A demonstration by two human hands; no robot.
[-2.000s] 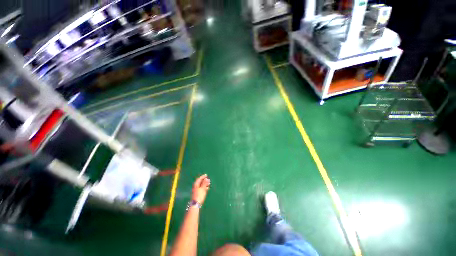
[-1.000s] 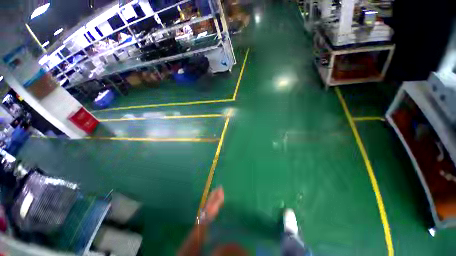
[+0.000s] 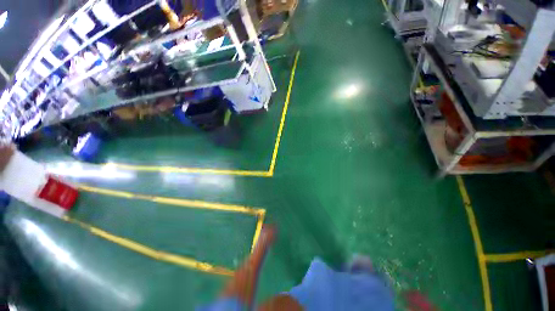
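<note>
My left hand (image 3: pixel 261 240) is low in the middle of the view, over the green floor. It is strongly blurred; nothing shows in it, and its finger shape cannot be made out. A pinkish blur (image 3: pixel 418 300) at the bottom edge, right of my blue clothing (image 3: pixel 347 288), may be my right hand, but it is too blurred and cut off to tell. No object is seen being held or worked on.
Yellow lines mark the green floor (image 3: pixel 341 182). A long bench with shelves (image 3: pixel 176 85) runs along the upper left. A blue bin (image 3: pixel 87 146) is near it. A red box (image 3: pixel 58 192) is on a white pillar at left. White-framed workbenches (image 3: pixel 456 146) stand at right.
The view has moved forward along the aisle. The long bench and the right-hand workbench look nearer. The cart at lower left is out of view. My left hand stays low and is more blurred.
</note>
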